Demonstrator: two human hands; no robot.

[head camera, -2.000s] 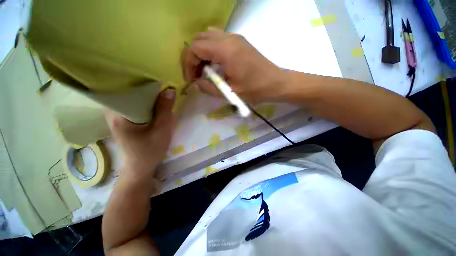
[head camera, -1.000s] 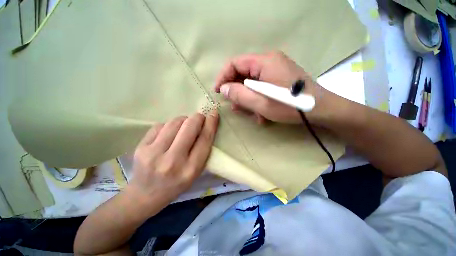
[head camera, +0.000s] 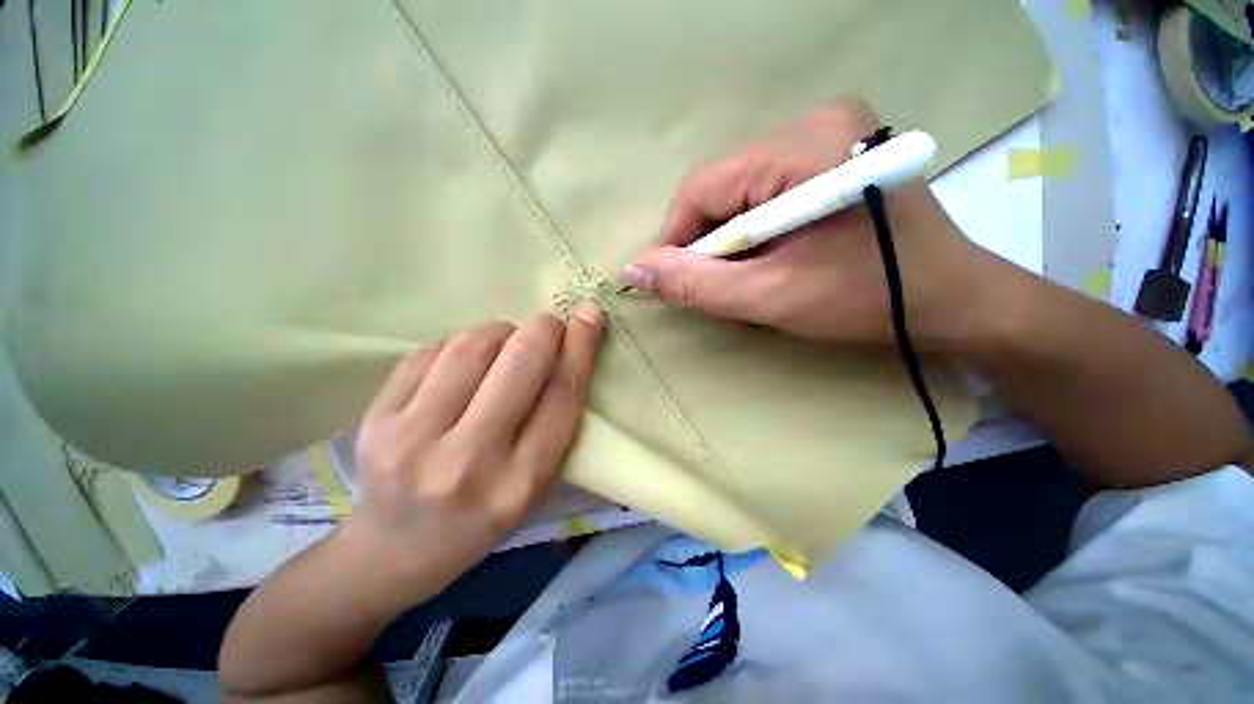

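Note:
A large beige panel (head camera: pixel 316 206) lies spread over the table, with a stitched seam (head camera: pixel 481 135) running diagonally across it. A small patch of dark specks (head camera: pixel 583 290) sits on the seam. My left hand (head camera: pixel 475 426) presses flat on the panel, its fingertips at the patch's near edge, fingers together. The panel's near edge is folded over and shows yellow (head camera: pixel 688 502). My right hand (head camera: pixel 811 241) holds a white pen-shaped tool (head camera: pixel 839 186) with a black cord. Its thin dark tip points at the seam just right of the patch; I cannot tell if it touches.
A square-headed tool (head camera: pixel 1173 241) and a pink-handled tool (head camera: pixel 1207 282) lie right, below a tape roll (head camera: pixel 1210 66). Another tape roll (head camera: pixel 193 492) lies partly under the panel at left. Yellow tape pieces mark the white board (head camera: pixel 997 193). Other beige pieces (head camera: pixel 69 509) lie left.
The panel was turned from its yellow side and laid flat, beige side up. Over the last second, the white tool swung so its rear end points up and right, its tip now near the seam patch.

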